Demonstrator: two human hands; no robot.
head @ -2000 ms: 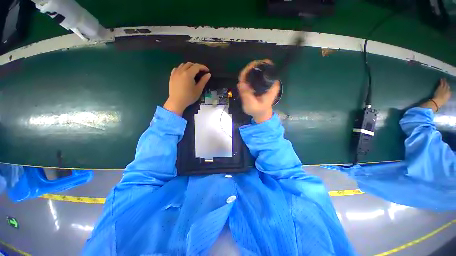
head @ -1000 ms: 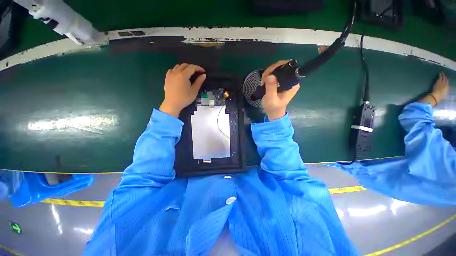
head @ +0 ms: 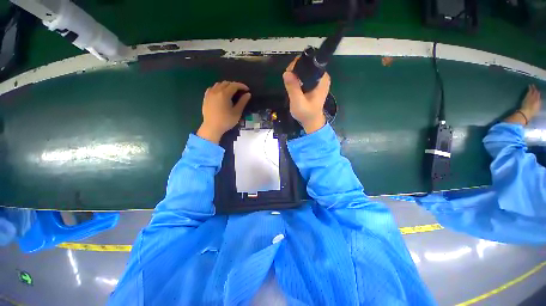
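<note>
An opened tablet (head: 257, 161) with a silver-white inside lies in a black carrier tray (head: 226, 194) in front of me. A circuit board (head: 258, 118) shows at its far end. My left hand (head: 223, 106) rests at the tray's far left corner, fingers curled; whether it grips anything is hidden. My right hand (head: 309, 98) holds the black electric screwdriver (head: 310, 67) near the tray's far right corner; the screwdriver's tip is hidden. The round screw dish (head: 330, 109) is partly covered behind my right hand.
A black power box (head: 440, 152) with a white band lies on the green bench at right. Another person's hand (head: 530, 104) rests at far right. A worn white rail (head: 383, 46) crosses behind, with black trays (head: 450, 13) on the belt beyond. A white pipe-like arm (head: 90, 30) stands upper left.
Since one second ago, my right hand has moved the screwdriver left from over the screw dish to the tray's far right corner. My left hand has stayed at the far left corner.
</note>
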